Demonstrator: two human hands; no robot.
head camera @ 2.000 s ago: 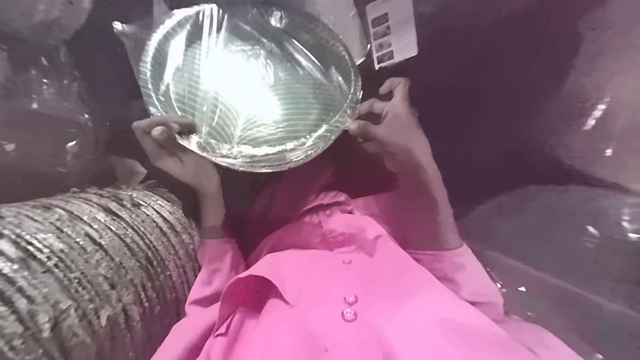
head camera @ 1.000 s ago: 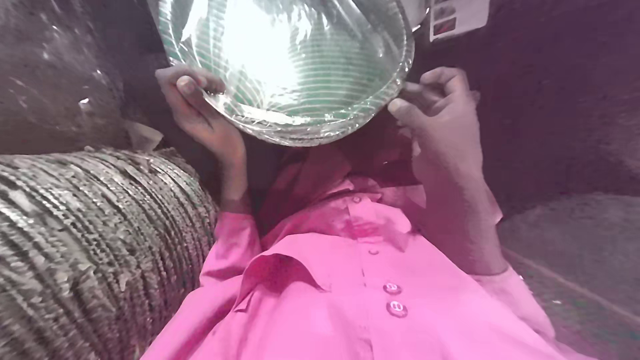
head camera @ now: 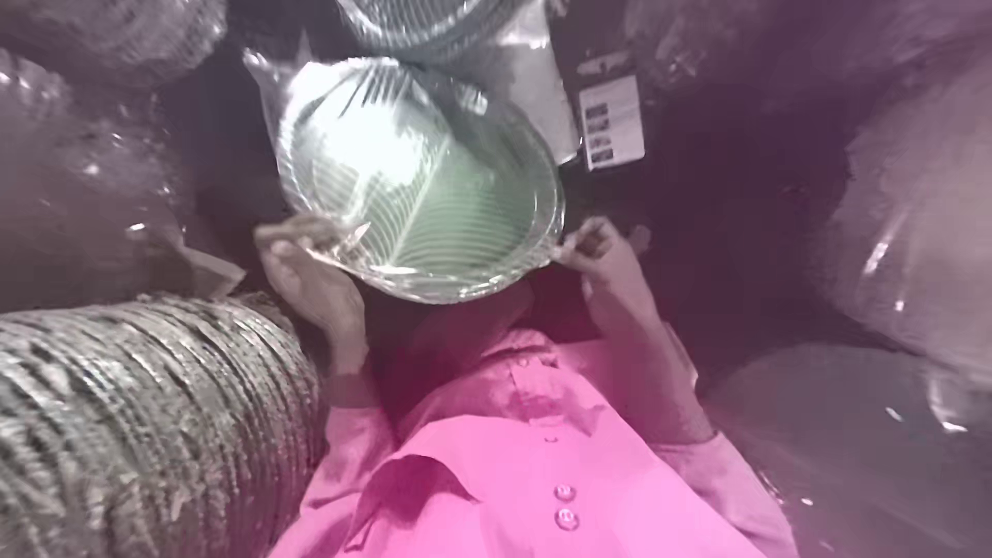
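Note:
A round green plate with a leaf-vein pattern, wrapped in clear plastic film, is held up in front of my chest. Whether it is one plate or a stack, I cannot tell. My left hand grips the lower left of the rim and film, fingers over the edge. At the lower right rim, my right hand pinches the film between thumb and fingertips. Bright glare covers the plate's upper left, and loose film sticks out at its top left corner.
A long stack of ridged, silvery discs lies at the left. Beyond the plate is another wrapped round stack, with a printed card to its right. Plastic-wrapped bundles stand at the right, and more are at the upper left.
Both hands keep hold of the wrapped plate at its lower rim. The view has shifted, bringing the further round stack and the whole card into sight again.

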